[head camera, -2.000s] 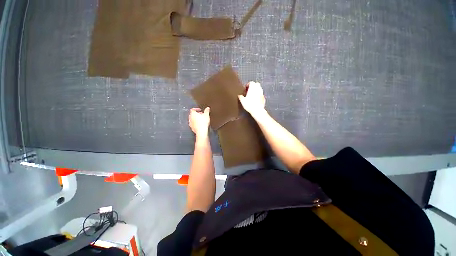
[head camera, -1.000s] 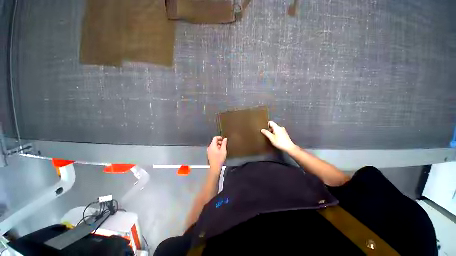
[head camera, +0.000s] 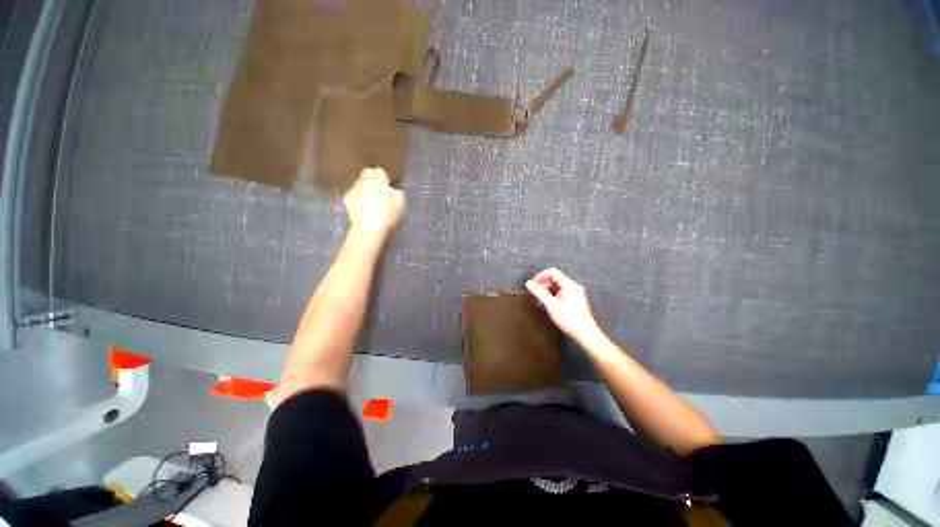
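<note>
A brown cut leather panel, perhaps a small stack (head camera: pixel 512 345), lies at the near edge of the bed in front of me. My right hand (head camera: pixel 562 300) is at its upper right corner, thumb and finger close together; whether it grips the panel is unclear. My left hand (head camera: pixel 373 202) is further out to the left, its fingers closed on the near edge of another leather panel (head camera: pixel 356 134). That panel lies beside larger brown leather (head camera: pixel 263 113), with a gap opening between them.
Narrow leather offcuts (head camera: pixel 464 111) lie right of the larger leather, and a thin strip (head camera: pixel 634 82) lies further right. The dark grey bed (head camera: pixel 722 237) ends at a grey edge rail (head camera: pixel 237 357). Orange parts and a cable box (head camera: pixel 201 463) are below left.
My left hand has left the near panel and reached forward left to take another panel. The two-handed panel now lies at the bed edge. The view has shifted.
</note>
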